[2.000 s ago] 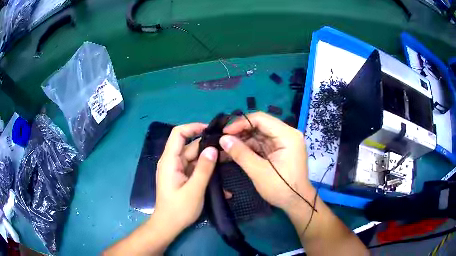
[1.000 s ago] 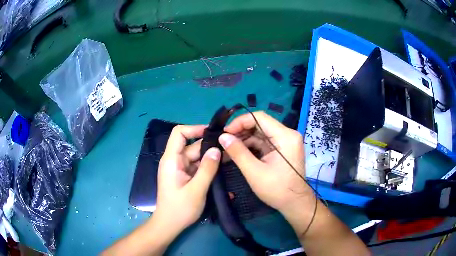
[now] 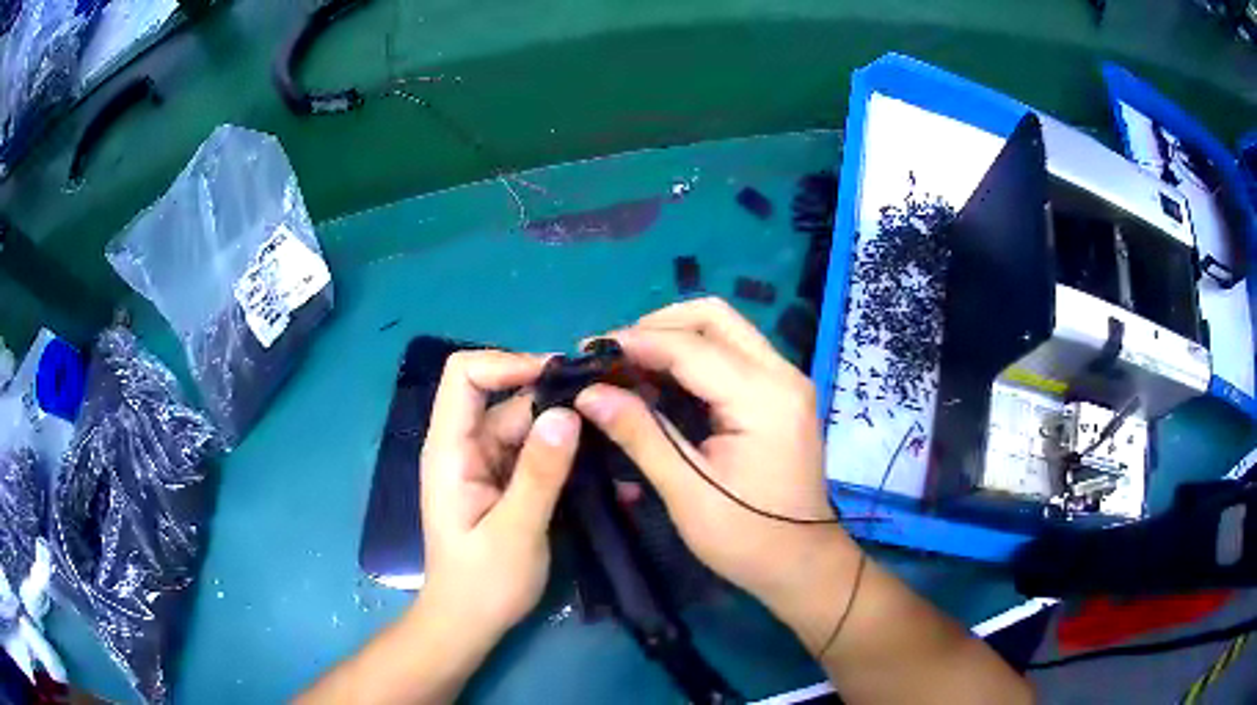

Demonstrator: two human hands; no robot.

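Note:
A curved black headband [image 3: 616,554] runs from the bottom edge up into both hands at the middle of the view. My left hand [image 3: 492,455] is bare and pinches the band's upper end between thumb and fingers. My right hand [image 3: 717,427] is bare and pinches the same end from the right. The end piece is partly hidden by the fingertips. A thin dark lead wire [image 3: 744,507] trails from it across my right hand and wrist.
A smartphone [image 3: 400,475] lies behind my left hand, a dark grid mat [image 3: 676,551] under the band. A blue tray [image 3: 844,262] holds screws [image 3: 896,296] and a screw feeder [image 3: 1123,324]. Small black pieces [image 3: 754,203] lie left of it. Bags [image 3: 228,262] lie left. The conveyor [image 3: 579,83] carries bands.
The held band end has tilted, its top now lower between the fingertips. The wire now bends lower across my right hand. The bands on the conveyor have shifted left.

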